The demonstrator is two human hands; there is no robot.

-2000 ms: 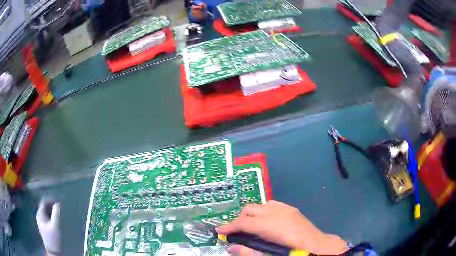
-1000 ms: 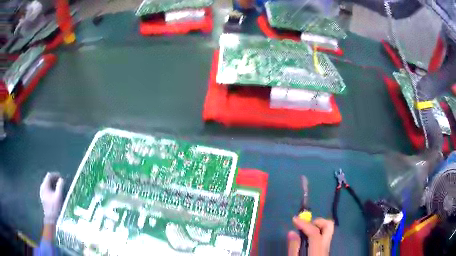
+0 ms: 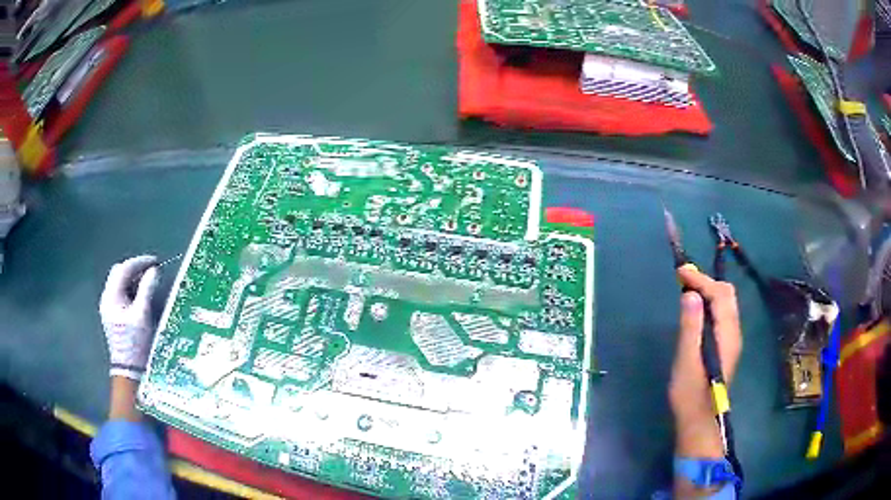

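Note:
A large green circuit board [image 3: 410, 264] with a notched corner lies solder side up in front of me. Parts of a red carrier pad [image 3: 570, 217] show under its edges. My left hand [image 3: 129, 308], in a white glove, is just left of the board. A thin strand of solder wire [image 3: 170, 260] runs from its fingertips towards the board's left edge. My bare right hand [image 3: 705, 342] holds a soldering iron [image 3: 692, 271] to the right of the board. The iron's tip points away from me and touches nothing.
Diagonal cutters [image 3: 728, 239] lie right of the iron. Beyond them are a stand with a sponge tray [image 3: 805, 376], a blue rod [image 3: 827, 386] and a red box [image 3: 865, 376]. Another board [image 3: 596, 34] sits on a red pad [image 3: 576, 107] behind. More boards stand at both upper corners.
My right hand has moved off the board to its right with the iron. The view has tilted down and shows more of the front board. The solder strand at my gloved hand now shows.

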